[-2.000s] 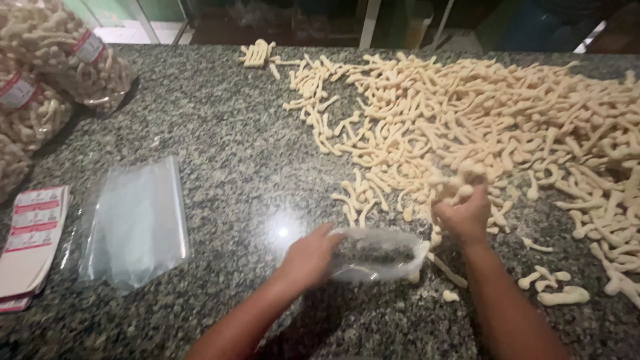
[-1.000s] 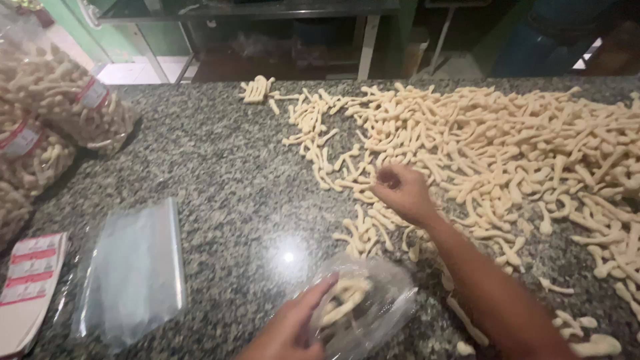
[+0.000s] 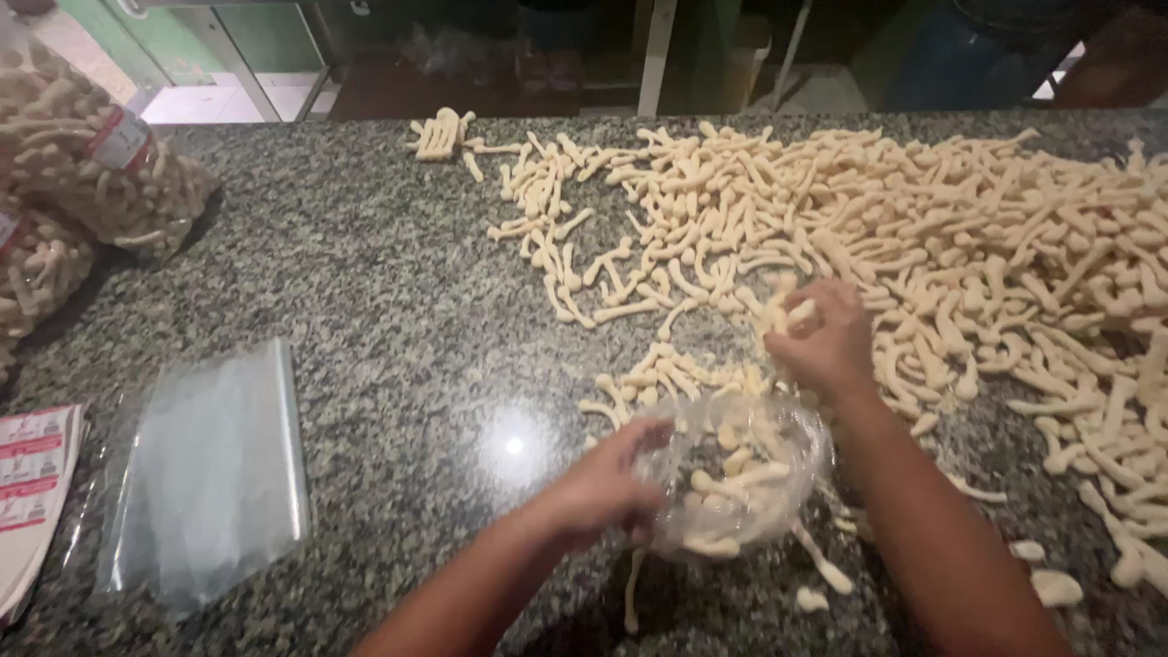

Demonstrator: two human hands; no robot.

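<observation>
My left hand (image 3: 613, 484) grips the rim of a clear plastic bag (image 3: 803, 456), whose mouth faces up. Several pale, knobbed biscuit sticks (image 3: 744, 484) lie inside it. Just above the bag, my right hand (image 3: 826, 338) is closed around a few of the same sticks, at the near edge of a wide heap of biscuit sticks (image 3: 912, 210) on the granite counter (image 3: 365, 274). A few loose sticks and bits lie below and to the right of the bag.
Filled clear bags with red and white labels (image 3: 119, 137) stand at the upper left. A stack of flat, unfilled plastic bags (image 3: 210, 474) lies at the left, beside printed label sheets (image 3: 32, 493). A small comb-shaped cluster of sticks (image 3: 441, 135) sits near the far edge.
The bag, seen with little in it two seconds ago, now holds several sticks. My right hand, seemingly without sticks one second ago, now has some in its grasp.
</observation>
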